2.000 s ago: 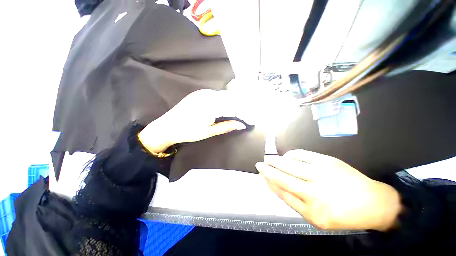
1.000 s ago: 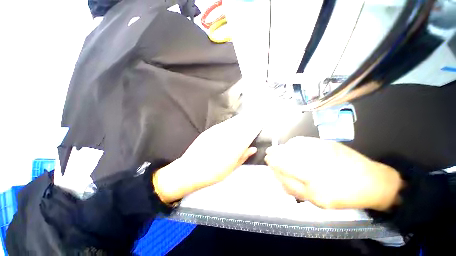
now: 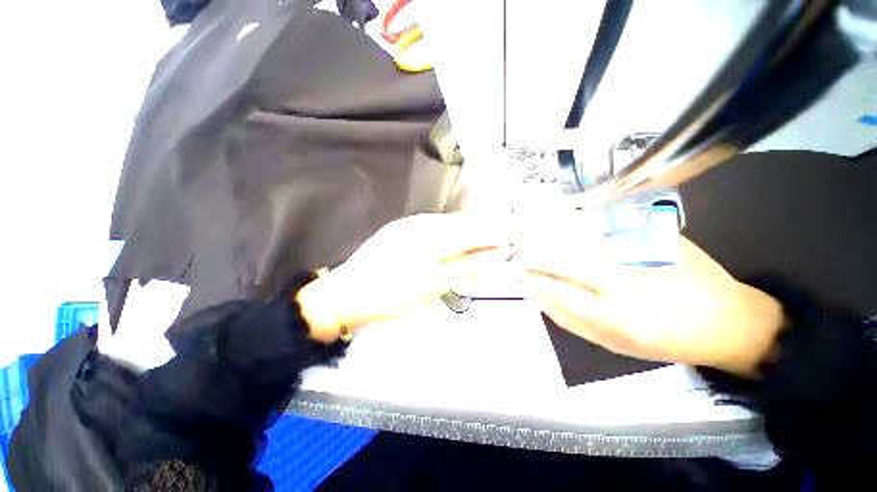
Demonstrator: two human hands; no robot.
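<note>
My left hand point(image 3: 409, 269) lies flat left of the needle area, fingertips at the glare. My right hand point(image 3: 644, 303) lies just right of it, its fingertips close to those of my left hand. A dark cut panel point(image 3: 601, 357) shows under and below my right hand, its corner on the white table. The presser foot and needle area point(image 3: 534, 165) is washed out by light. A clear attachment with a blue rim point(image 3: 646, 231) stands behind my right hand. Whether the fingers pinch cloth is hidden by glare.
A dark panel stack point(image 3: 288, 163) covers the left of the table. More dark cloth point(image 3: 789, 221) lies right. Red and yellow scissors handles point(image 3: 412, 48) are at the back. A measuring tape point(image 3: 462, 431) follows the front edge. Blue crates point(image 3: 313, 452) are below. The white machine head is above.
The dark cloth in front of the needle has gone from between my hands, baring white table and a small metal piece. A dark panel corner now shows below my right hand. My fingertips are closer together.
</note>
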